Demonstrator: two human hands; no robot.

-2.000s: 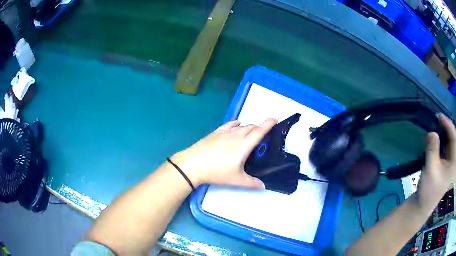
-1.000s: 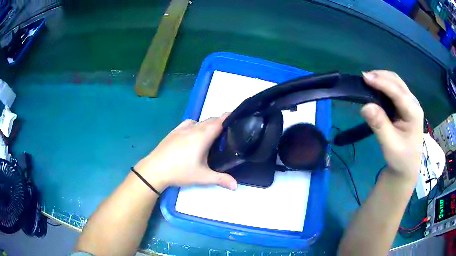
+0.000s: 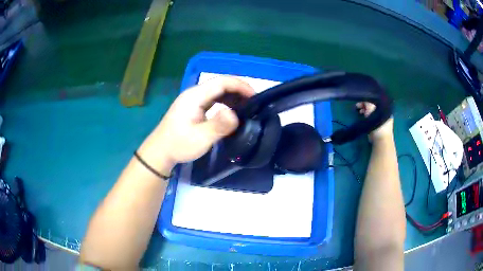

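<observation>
Black headphones (image 3: 328,87) lean over a black charging stand (image 3: 243,180) on the white liner (image 3: 243,211) of a blue tray (image 3: 238,244). One ear cup is against the stand's raised part; the other is right of it. A tiny red light shows near the left cup. My left hand (image 3: 193,124) is blurred, its fingers curled at the upper left of the stand and headphones; what it grips is unclear. My right hand (image 3: 380,127) is at the headband's right bend, mostly behind it, fingertips showing inside the arch; its grip is hidden.
A yellow-brown bar (image 3: 143,58) lies at upper left. A black fan (image 3: 9,222) is at lower left. At right are a power supply (image 3: 466,204) with green and red digits, a beige instrument (image 3: 466,124), a white power strip (image 3: 434,151) and loose cables.
The headphones came left over the stand, and their cup now rests against it. My left hand moved up from the stand's side. My right hand went from over the headband to behind it.
</observation>
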